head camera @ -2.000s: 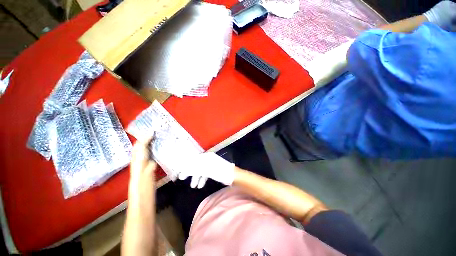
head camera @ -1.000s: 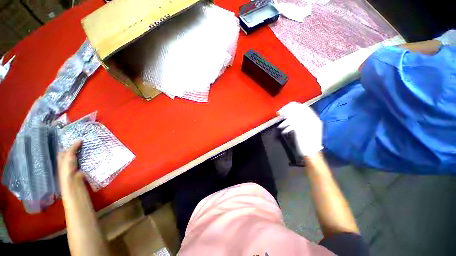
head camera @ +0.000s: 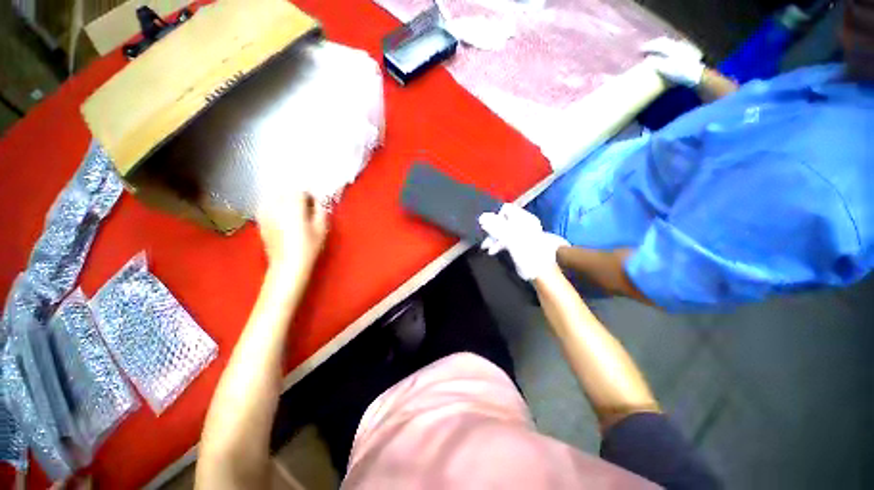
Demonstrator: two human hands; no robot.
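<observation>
My right hand [head camera: 520, 239], in a white glove, holds one end of a dark flat oblong product [head camera: 446, 198] over the table's front edge. My bare left hand [head camera: 293, 233] is at the lower edge of the fanned-out empty bubble bags [head camera: 311, 124]. Its fingertips overlap the bags, and whether it grips one cannot be told. The bags spill from a tilted tan carton [head camera: 201, 72]. Bagged products [head camera: 153, 330] lie in overlapping rows at the left of the red cloth.
An open black box [head camera: 420, 50] stands near the table's far middle, beside pink bubble wrap [head camera: 546, 57]. A person in blue [head camera: 738, 191] stands at the right, a gloved hand on the wrap's edge. A small black object [head camera: 153, 29] is behind the carton.
My left hand has moved from the bagged products to the empty bags. My right hand has taken hold of the black product, which stood on the cloth. The view has shifted.
</observation>
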